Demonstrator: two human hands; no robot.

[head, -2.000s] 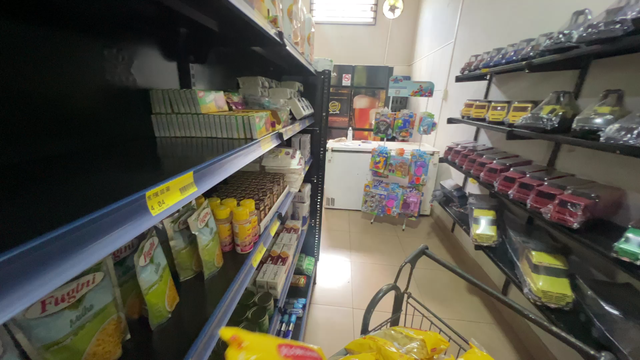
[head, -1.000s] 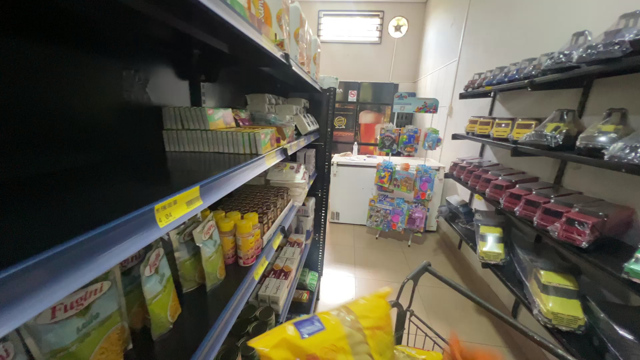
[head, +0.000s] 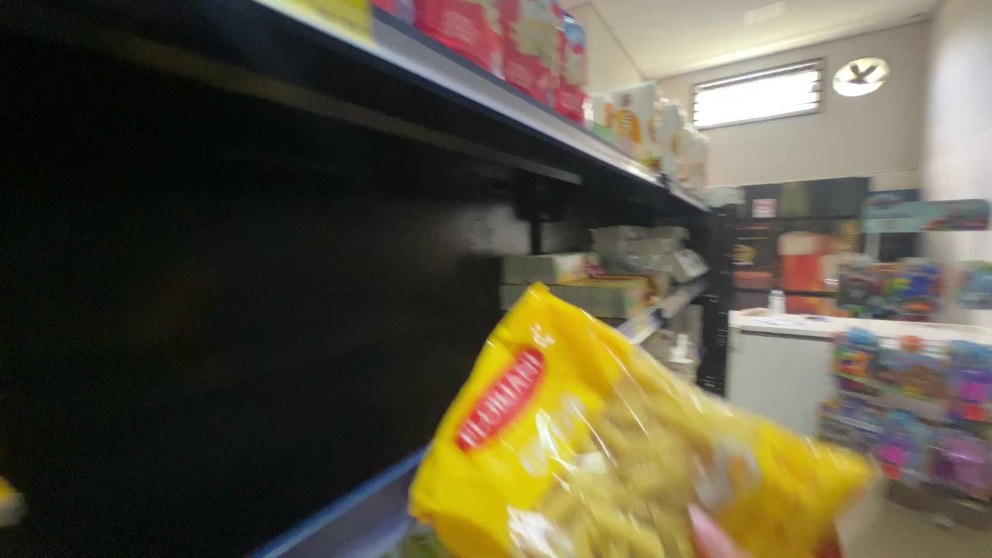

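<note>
A yellow plastic bag of pasta, with a clear window and a red oval logo, is tilted in front of the shelving at the lower centre. Part of my right hand shows at the bottom edge, its fingers on the bag; the rest is hidden behind the bag or out of view. My left hand is not visible. A small blurred yellow thing pokes in at the left edge; I cannot tell what it is.
Dark metal shelving fills the left. Red packets and white cartons stand on its upper shelf, pale boxes lower down. Beyond are a white chest freezer and a rack of colourful toys.
The pasta bag has come up from the bottom of the view in front of the shelving. The view has swung left and nearer to the shelves, and the shopping cart is out of sight.
</note>
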